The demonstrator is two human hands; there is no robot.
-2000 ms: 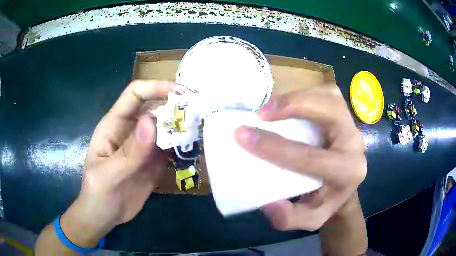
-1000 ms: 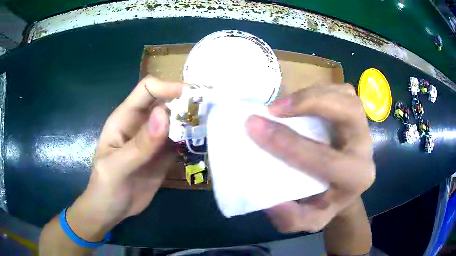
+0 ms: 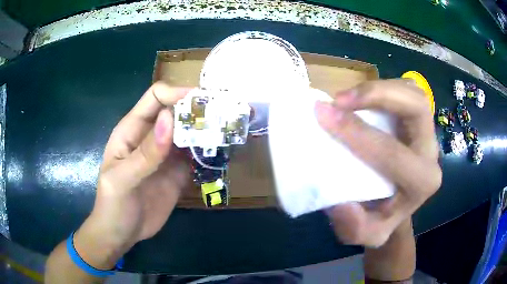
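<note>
My left hand holds a white plastic socket housing by its left side, thumb and fingers on its edge. Brass-coloured metal shows inside the housing. A circuit board assembly with a yellow-wrapped transformer hangs below it, with a pale wire looping between. My right hand holds a plain white, rounded-rectangular applicator, its fingers over the front face and thumb side hidden in part. The applicator is apart from the housing, to its right. Behind both is a round tub with a bright white top.
The tub stands in a shallow brown cardboard tray. A yellow disc lies at right, partly behind my right hand. Several small assemblies lie beyond it. A worn pale metal rail runs along the back, with a green surface behind it.
My right hand has moved right with the applicator, away from the housing, and now covers part of the yellow disc. The right half of the housing is now uncovered.
</note>
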